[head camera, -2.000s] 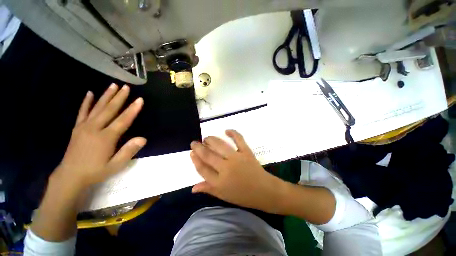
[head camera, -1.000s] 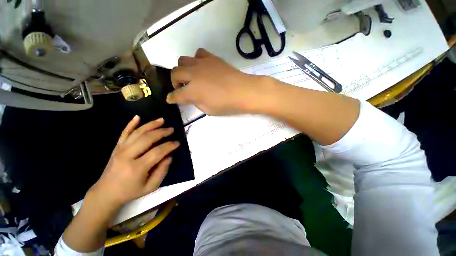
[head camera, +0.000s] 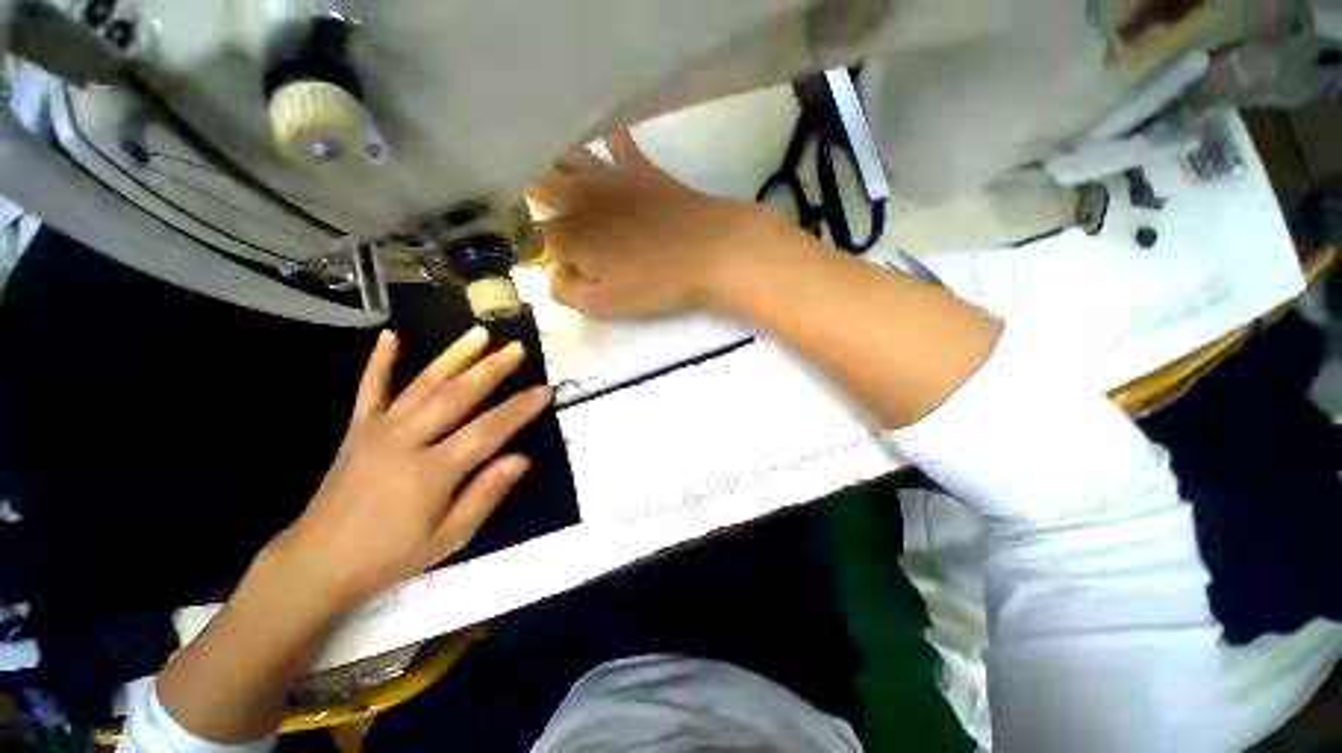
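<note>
The black cloth (head camera: 192, 427) lies flat on the white table under the sewing machine head (head camera: 589, 59), its straight right edge left of the dark line on the bed. My left hand (head camera: 427, 456) lies flat on the cloth with fingers spread, just below the cream knob (head camera: 493, 299). My right hand (head camera: 633, 236) is behind the needle area, beside the cloth's far right edge; its fingertips are partly hidden by the machine head, so I cannot tell whether they hold cloth.
Black-handled scissors (head camera: 835, 177) lie behind my right forearm. The snips (head camera: 920, 271) are mostly hidden by that forearm. A yellow-edged rail (head camera: 1222, 353) runs below the table's front edge. Dark cloth (head camera: 1251, 456) is heaped at the right.
My right hand has moved from the front table edge to behind the needle area. My left hand has shifted right on the cloth, nearer its right edge. The camera view has also shifted.
</note>
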